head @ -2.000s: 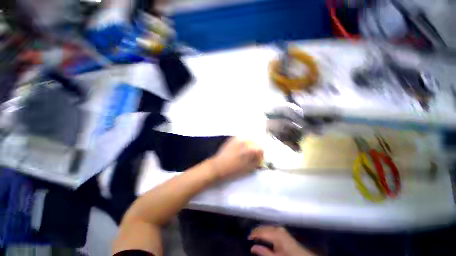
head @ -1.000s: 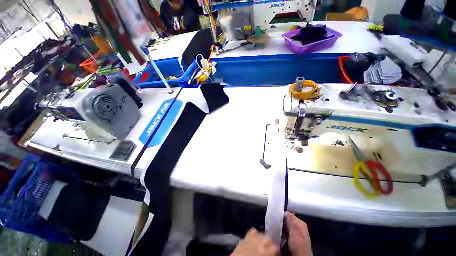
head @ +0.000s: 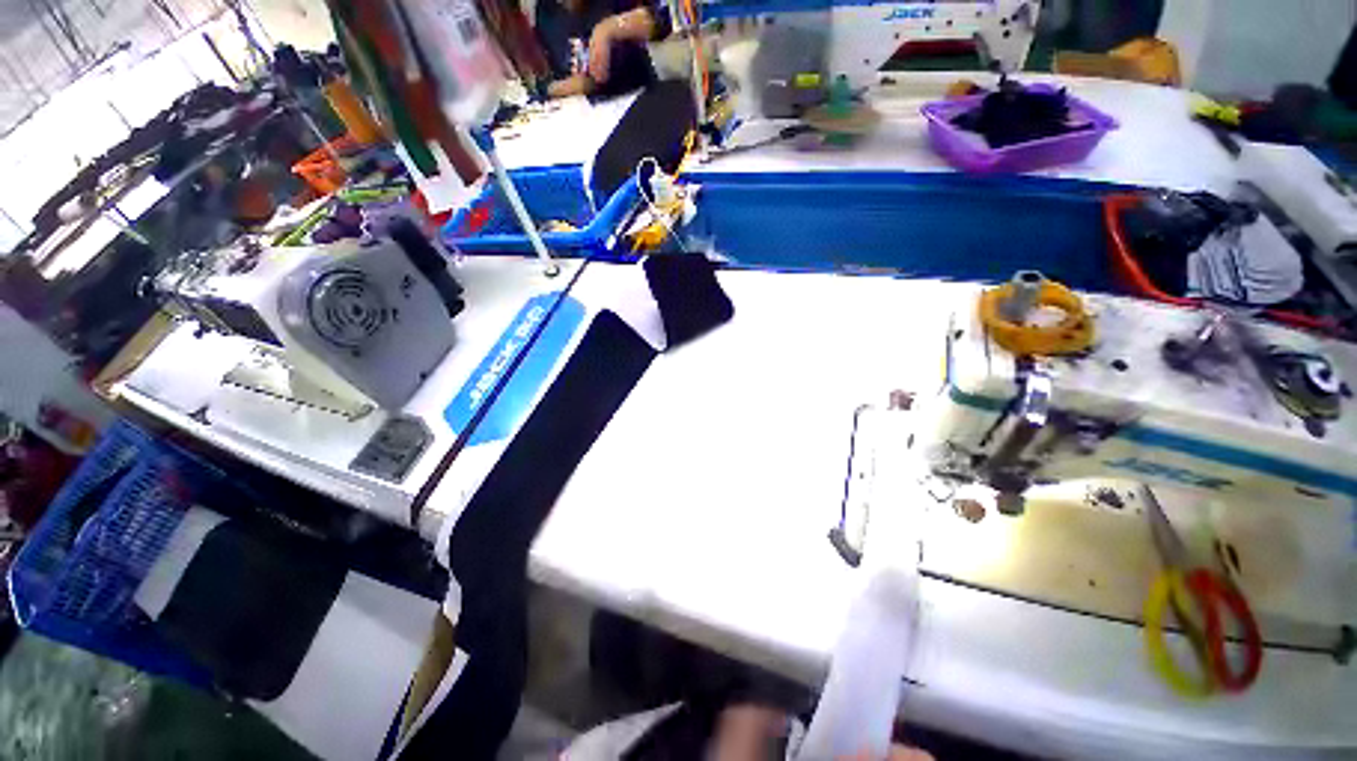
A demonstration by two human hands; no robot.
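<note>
A folded white band [head: 871,654] runs from the needle area of the sewing machine [head: 1176,454] over the table's front edge and out at the bottom. My left hand [head: 752,732] is blurred and cut off at the bottom edge, just left of the band; its grip is unclear. Only a sliver of my right hand [head: 908,752] shows at the band's lower right. Scissors [head: 1198,602] with yellow and red handles lie on the machine bed. A long black strip [head: 543,439] with white edges drapes over the table's left side.
A second sewing machine [head: 350,320] stands at left. Black and white pieces [head: 261,602] lie over a blue basket [head: 90,543]. A blue trough [head: 893,223] runs behind the table [head: 744,446]. A purple tray [head: 1019,134] and a person's arm [head: 603,45] are farther back.
The view has shifted, so the machines and scissors appear farther right and lower. My hands, clearly seen on the band a second ago, are now mostly below the frame. The scissors still lie on the bed.
</note>
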